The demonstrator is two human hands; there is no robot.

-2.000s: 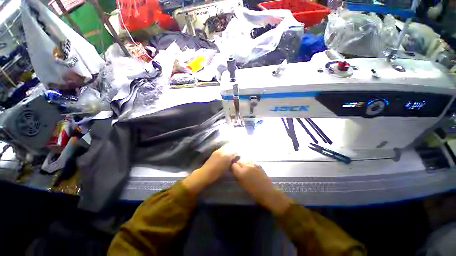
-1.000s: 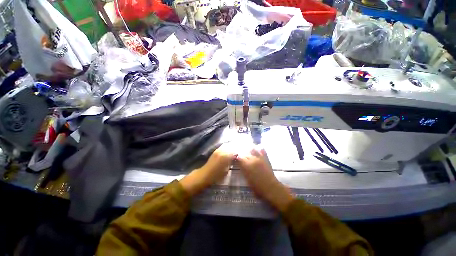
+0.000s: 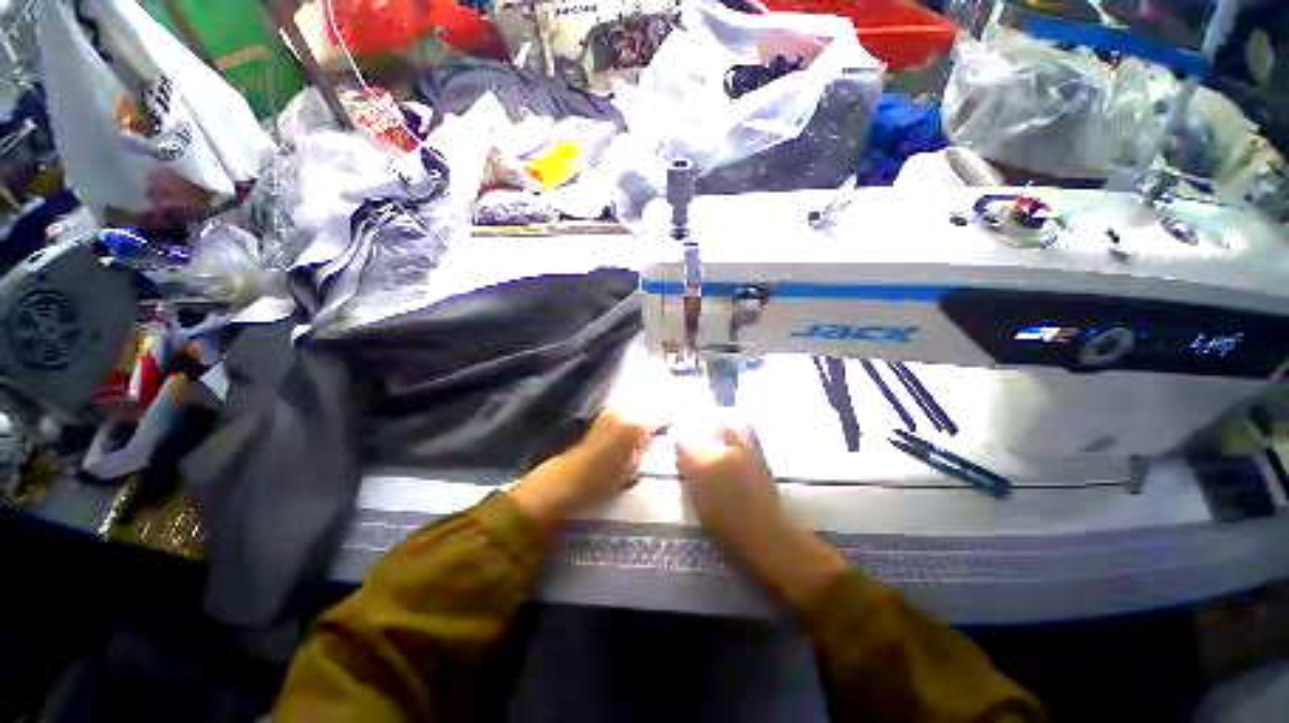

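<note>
A dark grey garment piece [image 3: 481, 374] lies left of the needle and hangs over the table's front edge. The white sewing machine [image 3: 862, 304] has its presser foot and needle [image 3: 683, 362] in a bright glare. My left hand [image 3: 615, 445] lies on the cloth's right edge, just in front of the needle, fingers bent. My right hand [image 3: 724, 473] lies beside it, fingertips close to the presser foot. The glare hides what the fingertips hold. Dark snips [image 3: 950, 465] lie on the bed right of my hands.
Several thin dark strips [image 3: 838, 403] lie behind the snips. A grey motor or fan unit [image 3: 68, 322] stands at the left. Plastic bags [image 3: 1039, 113], scraps and a red crate [image 3: 869, 31] crowd the back. The white table [image 3: 905, 558] has a ruler-like front edge.
Since the first frame the view has shifted. Since one second ago my hands have moved slightly apart at the fingertips. The large cloth lies nearly the same.
</note>
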